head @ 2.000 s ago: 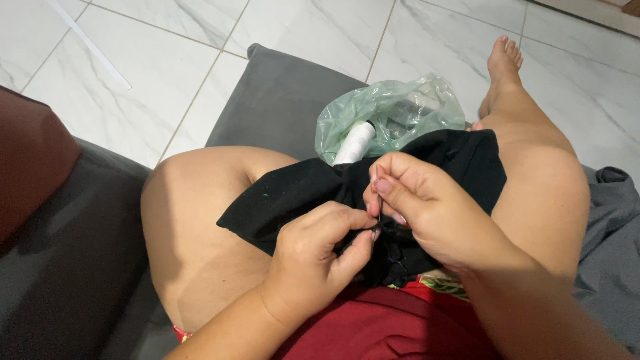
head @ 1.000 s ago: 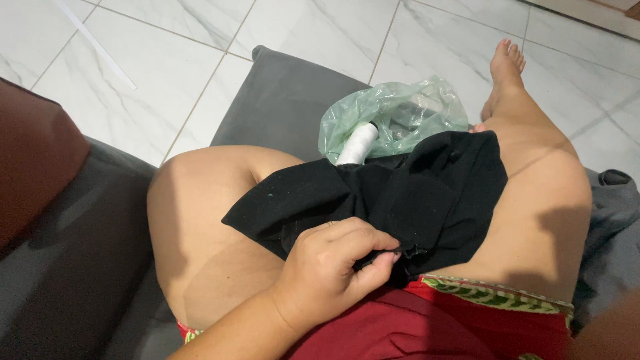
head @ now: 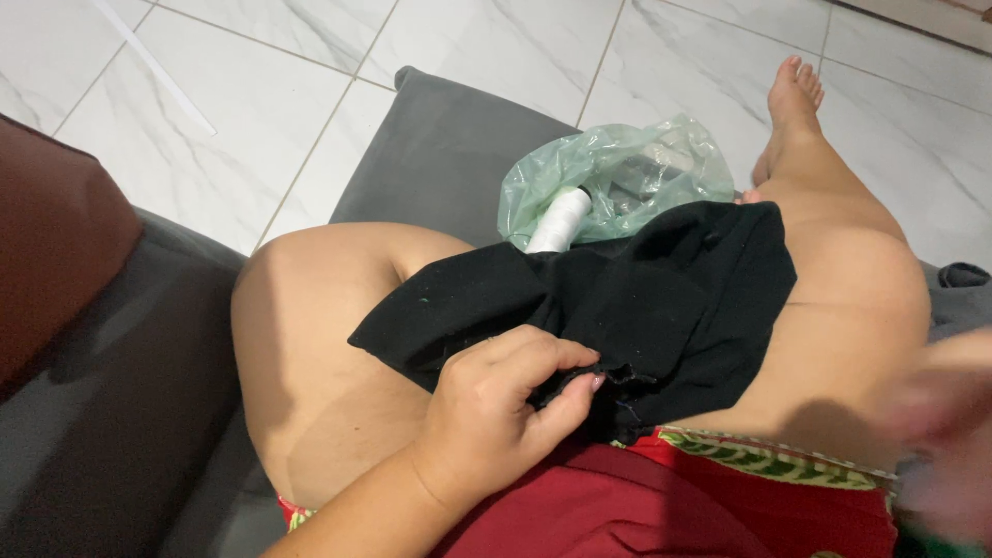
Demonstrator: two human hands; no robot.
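Black cloth (head: 666,310) lies across the lap, with a gathered, frayed-looking edge near its lower middle. My left hand (head: 504,403) pinches that edge between thumb and fingertips. At the right edge of the view, my right hand (head: 945,426) is raised off the cloth and blurred; whether it holds anything cannot be told. Just beyond the cloth, a spool of white thread (head: 559,221) leans at the mouth of a translucent green plastic bag (head: 535,174). The spool's lower end is hidden behind the cloth.
A grey cushioned seat (head: 442,147) extends beyond the legs, with a brown cushion (head: 54,248) at the left. A white strip (head: 159,70) lies on the marble-look tile floor. Grey fabric (head: 957,298) lies beside the right knee.
Two seconds ago both hands were together at the cloth's edge. My right hand has since moved away to the right, out of view one second ago and now partly visible. My left hand stays at the cloth.
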